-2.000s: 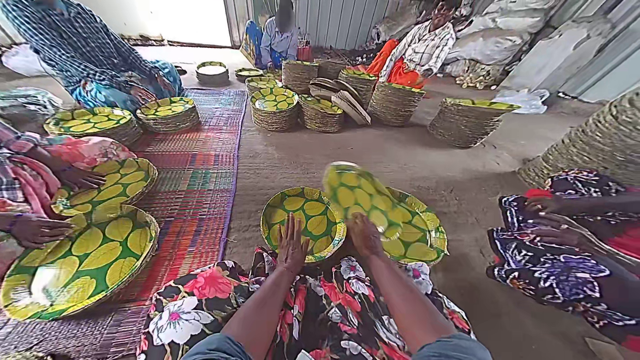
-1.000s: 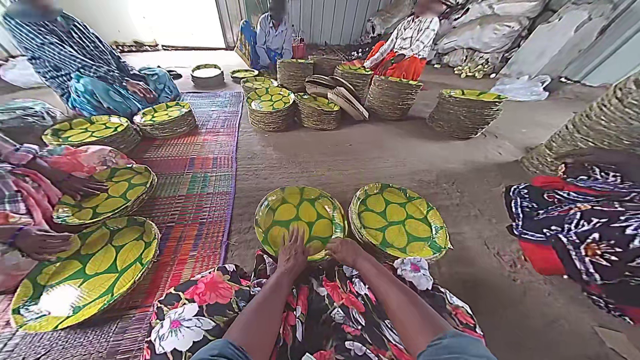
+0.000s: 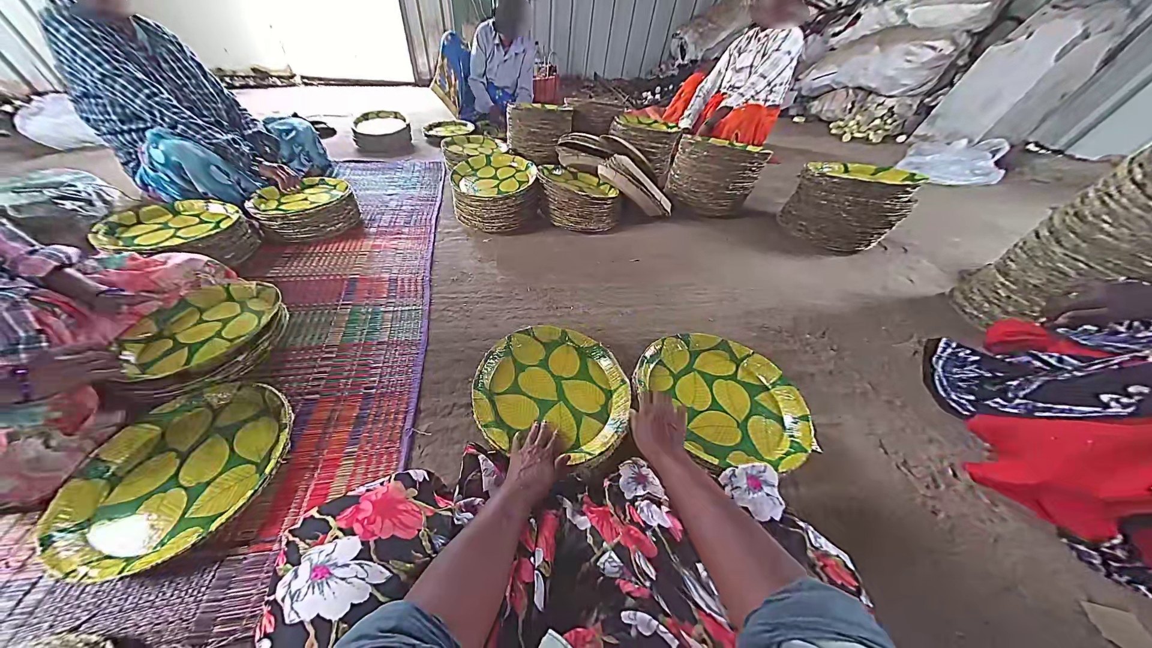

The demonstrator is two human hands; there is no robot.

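Two stacks of round plates with a green and yellow leaf pattern stand side by side before my knees. My left hand rests with spread fingers on the near rim of the left leaf-print plate. Between the stacks, my right hand touches the near left edge of the right leaf-print plate; whether its fingers grip that plate I cannot tell. Black floral cloth covers my lap just below both stacks.
On the woven mat at the left, two people sit by more plate stacks. Further stacks and two more people are at the back. A person in red and black cloth sits close at the right, near a tall leaning stack.
Two seconds ago my right hand held a plate raised between the two stacks; no plate is raised now. Since one second ago that hand has moved right, from the left stack to the right one.
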